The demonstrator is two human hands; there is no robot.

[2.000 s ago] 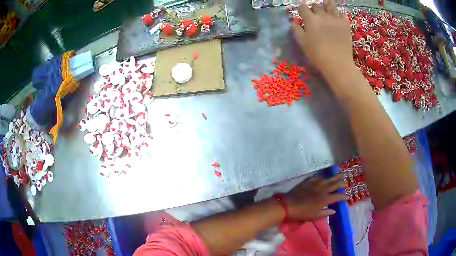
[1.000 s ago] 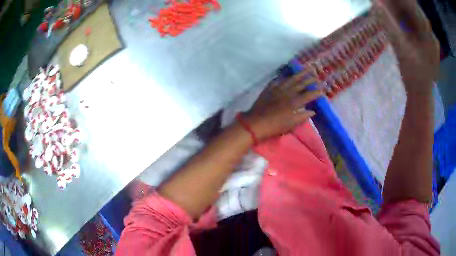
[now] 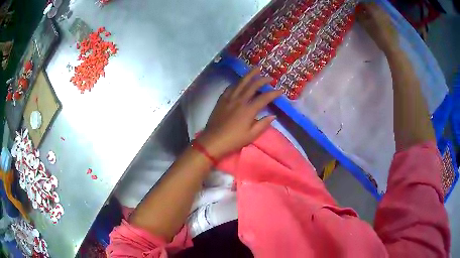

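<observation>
Red-and-white finished pieces point(image 3: 302, 43) lie in neat rows on the pale liner of the blue tray point(image 3: 323, 133). My left hand point(image 3: 239, 111), bare with a red wristband, rests on the tray's near left rim with its fingers spread and holds nothing. My right hand point(image 3: 376, 22), bare, is at the far end of the rows by the tray's far edge. Its fingertips point down at the pieces, and whether it holds one cannot be told.
On the metal tabletop point(image 3: 136, 75) are small red parts point(image 3: 93, 60), a brown board point(image 3: 46, 103) with a round white dish point(image 3: 36, 120), a dark slab point(image 3: 43, 43) with red figures, and white disc parts point(image 3: 38, 181). Another blue-edged tray point(image 3: 448, 169) stands at far right.
The view has turned right and down towards the tray. My right hand has gone from the red-and-white heap on the table to the tray's rows. My left hand stays on the tray's rim.
</observation>
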